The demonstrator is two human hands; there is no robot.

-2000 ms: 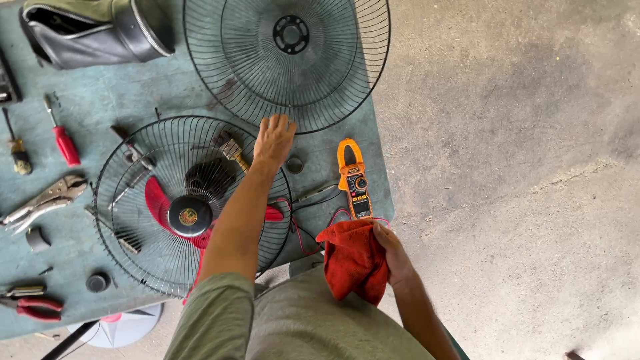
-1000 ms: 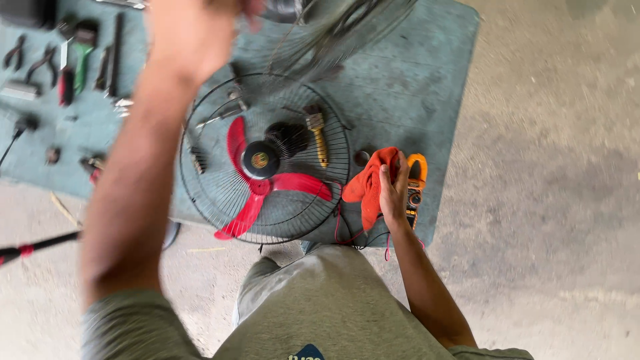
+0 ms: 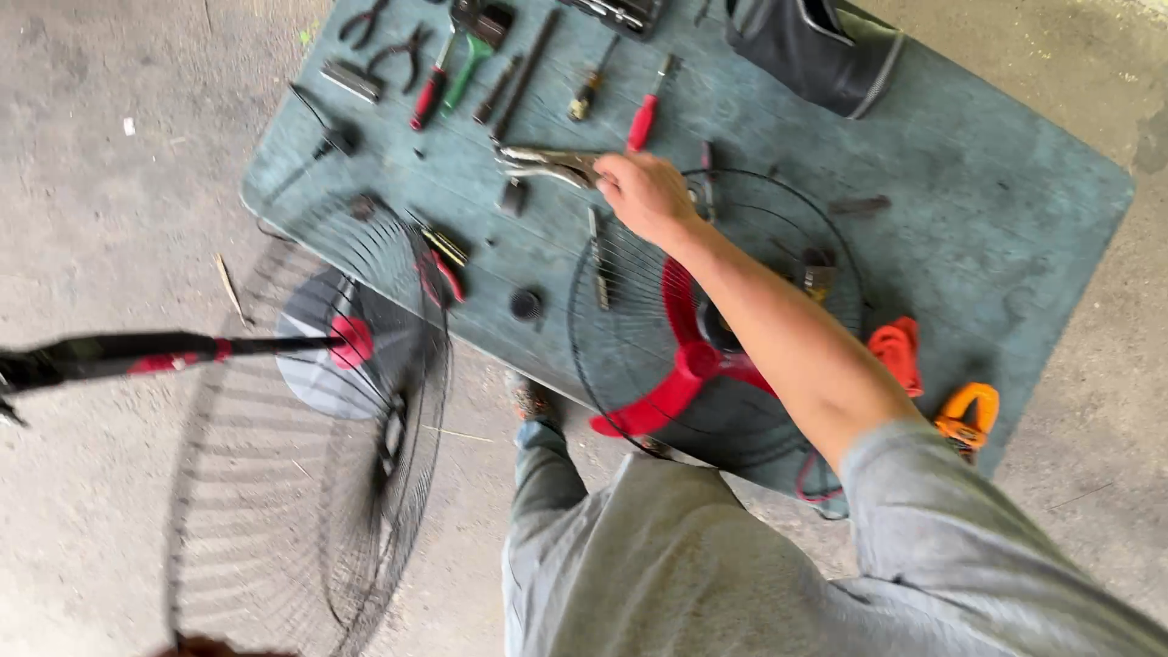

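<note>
My right hand (image 3: pixel 643 196) is over the table, its fingers closed on the handle end of metal locking pliers (image 3: pixel 547 164). At the bottom left edge, my left hand (image 3: pixel 228 648) is mostly cut off and dark, at the rim of a black wire fan guard (image 3: pixel 182 511). This guard is tilted and blurred, beside the table and partly over its edge. My right forearm crosses above red fan blades (image 3: pixel 652 401), which sit over another round wire guard (image 3: pixel 575 338) on the table. A red-orange cloth (image 3: pixel 899 356) and an orange clamp meter (image 3: pixel 967 415) lie to the right.
On the green-blue table (image 3: pixel 985 228) lie a red-handled screwdriver (image 3: pixel 644 119), a green-handled brush (image 3: pixel 470 73), red-handled pliers (image 3: pixel 447 278), a round black cap (image 3: pixel 526 304) and a black bag-like item (image 3: pixel 812 55). A fan stand's pole (image 3: pixel 274 345) and round base (image 3: pixel 310 374) are at left.
The loose guard has moved from the table's far side to the left side. My right hand has let go of the cloth and now is at the locking pliers. The view has swung left.
</note>
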